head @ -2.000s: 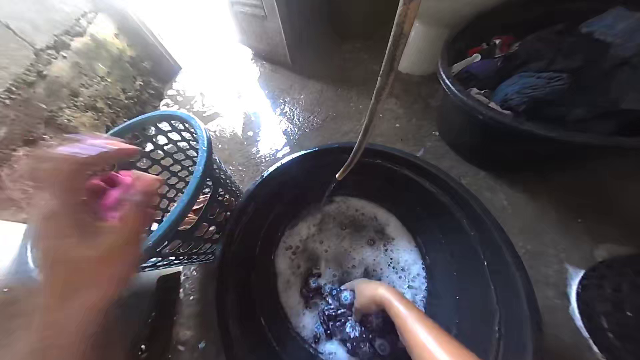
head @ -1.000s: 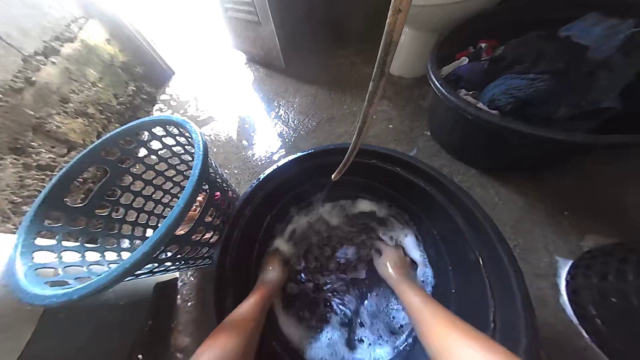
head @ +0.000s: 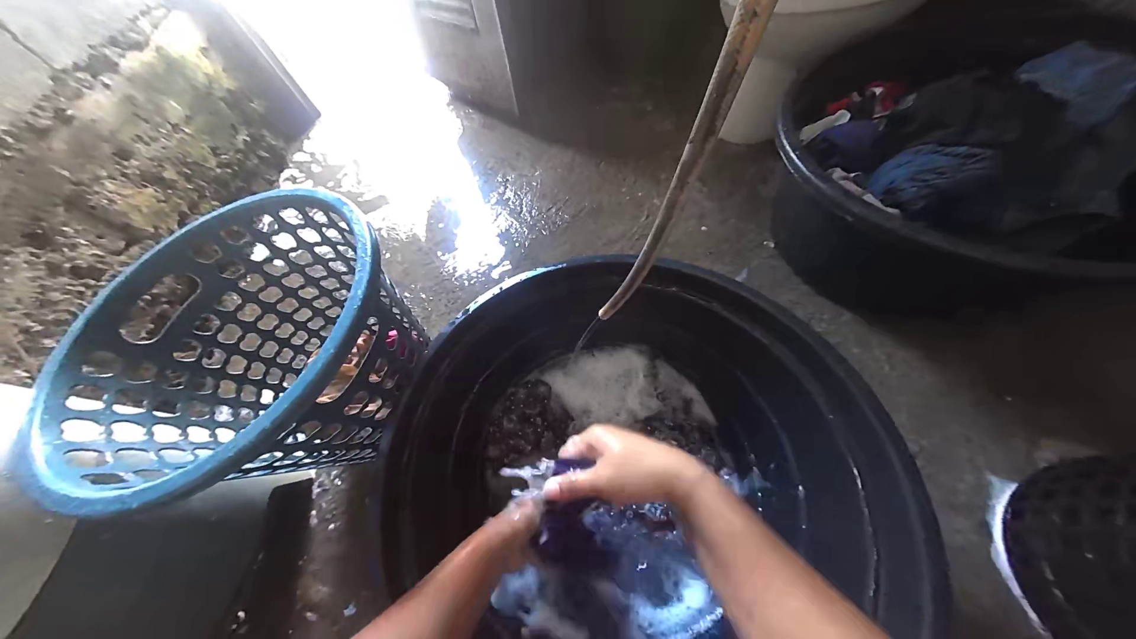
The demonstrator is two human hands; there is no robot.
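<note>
My right hand [head: 612, 466] pinches a dark blue wet cloth [head: 572, 532] over the soapy water of a large round black basin [head: 799, 373]. Close beside it on the left, my left hand [head: 524, 519] is at the same cloth, its fingers partly hidden by foam and cloth. White suds [head: 621, 386] float behind the hands. Above the basin's far side hangs the end of a worn hose [head: 661, 222], with a thin stream of water running from it into the basin.
A blue plastic laundry basket [head: 311, 399] leans at the left of the basin. Another black tub [head: 852, 240] with dark clothes stands at the back right, near a white toilet base [head: 763, 98]. Wet concrete floor [head: 568, 186] lies behind. A dark perforated container [head: 1078, 541] is at the lower right.
Two seconds ago my left hand was over the basket with something pink. One second ago both hands were apart in the water; now they are close together with the dark blue cloth lifted.
</note>
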